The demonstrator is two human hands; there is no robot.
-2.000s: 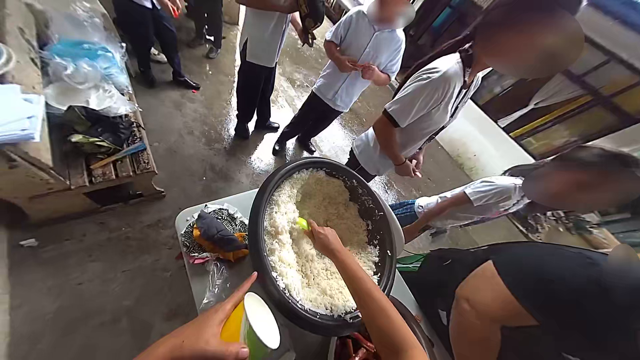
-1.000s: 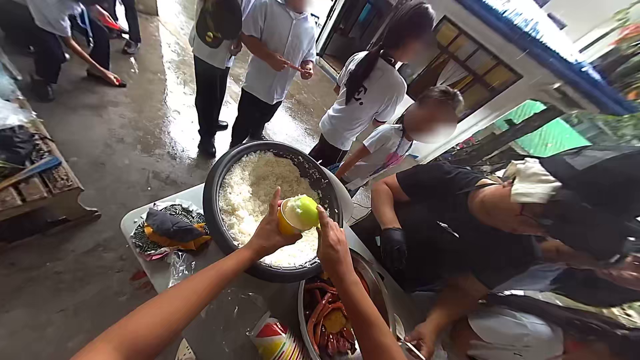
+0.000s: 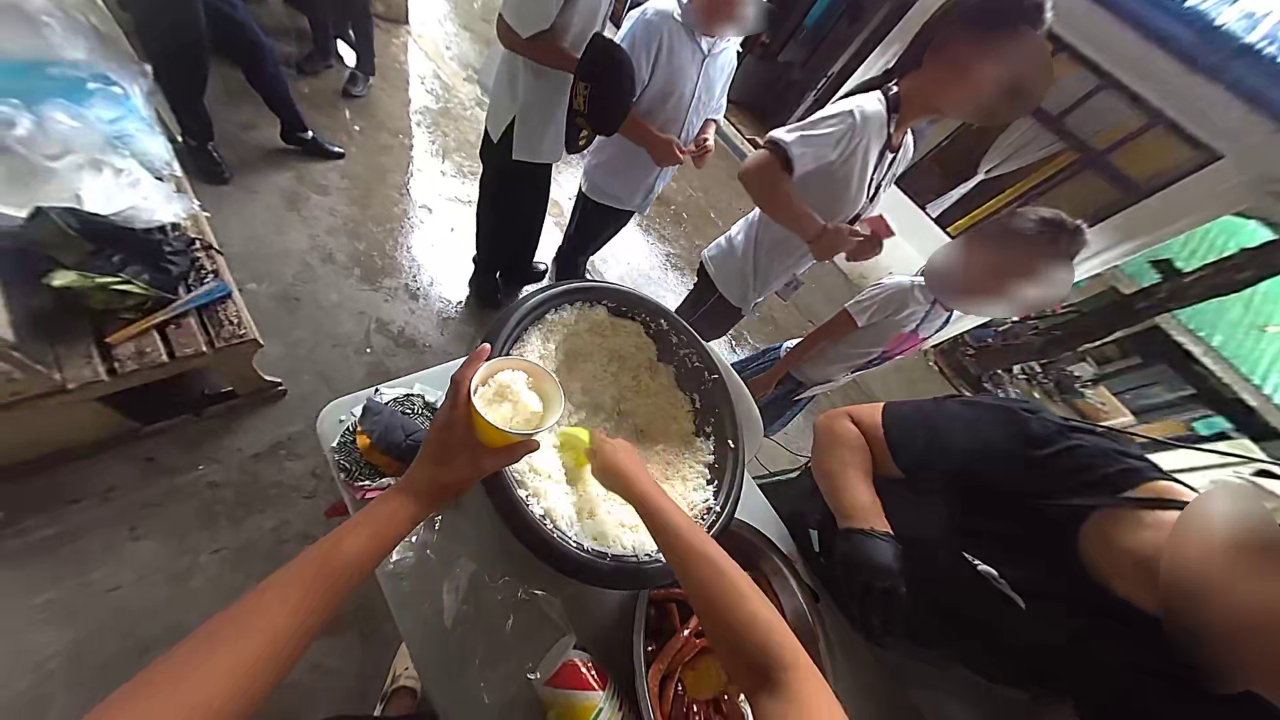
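My left hand (image 3: pixel 460 440) holds a yellow paper cup (image 3: pixel 518 402) with white rice in it, over the left rim of a large black pot (image 3: pixel 735 450). The pot holds a broad bed of cooked white rice (image 3: pixel 630 390), hollowed in the middle. My right hand (image 3: pixel 615 465) grips a yellow-green scoop (image 3: pixel 573 447), its blade against the rice just right of the cup. Below the pot, partly behind my right forearm, a metal basin (image 3: pixel 640 650) holds reddish food in sauce and a yellow piece.
A light table (image 3: pixel 430 620) carries the pot, bundled cloths (image 3: pixel 385 438) and colourful paper cups (image 3: pixel 575 685). A co-worker in black with a gloved hand (image 3: pixel 868 580) is close on the right. Several people stand beyond the pot. A wooden bench (image 3: pixel 170 350) with plastic bags is at left.
One second ago my hands held cup and scoop together above the pot. Now they are apart, the cup at the left rim and the scoop down at the rice.
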